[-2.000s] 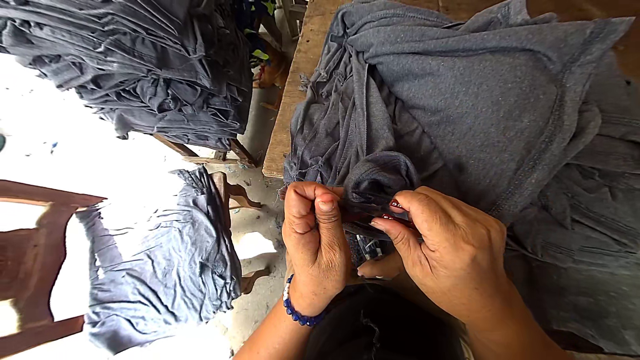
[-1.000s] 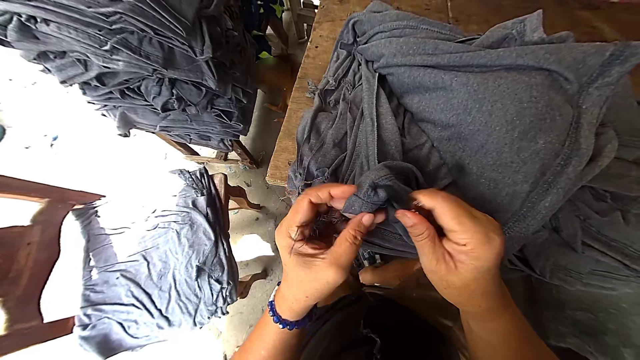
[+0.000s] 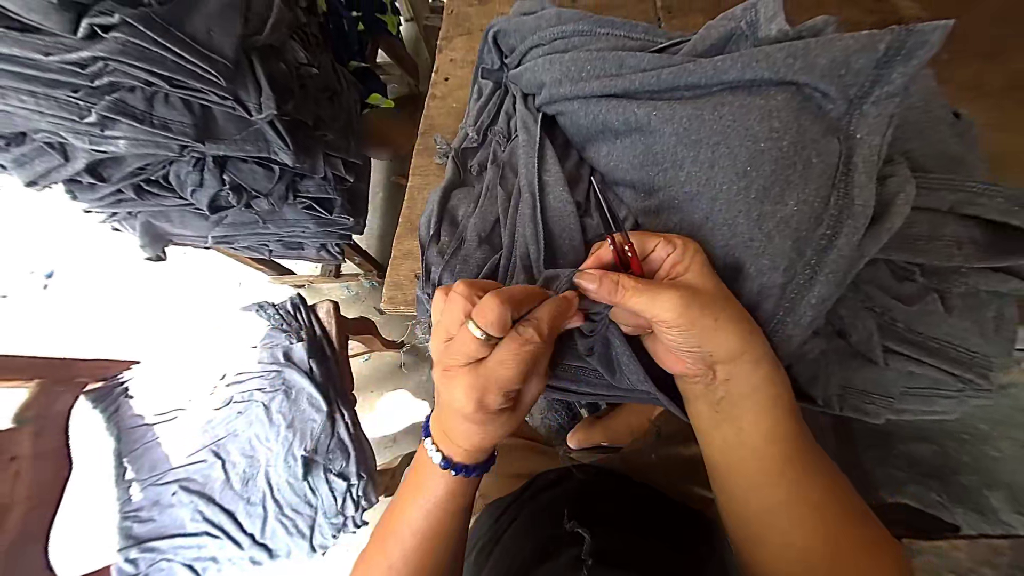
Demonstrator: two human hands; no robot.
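In the head view my left hand [image 3: 500, 352], with a ring and a blue beaded bracelet, pinches a fold of a dark grey garment [image 3: 620, 360]. Close beside it, my right hand [image 3: 668, 304] grips the same cloth between thumb and fingers. Small scissors with red handles [image 3: 625, 254] are tucked in the right hand, their narrow blades pointing up and away from me. Beneath and beyond both hands lies a pile of grey knit garments [image 3: 720, 152]. The pinched edge is partly hidden by the fingers.
A wooden table [image 3: 432, 152] bears the garment pile. At the upper left, a tall stack of dark grey garments [image 3: 184, 136] rests on a wooden support. More grey cloth [image 3: 256, 456] lies over a wooden chair [image 3: 40, 456] at the lower left, in bright light.
My left hand has turned so its back shows, and both hands have shifted along the cloth. The bunched, rounded part of the garment between them now hangs looser. The scissors have come plainly into view.
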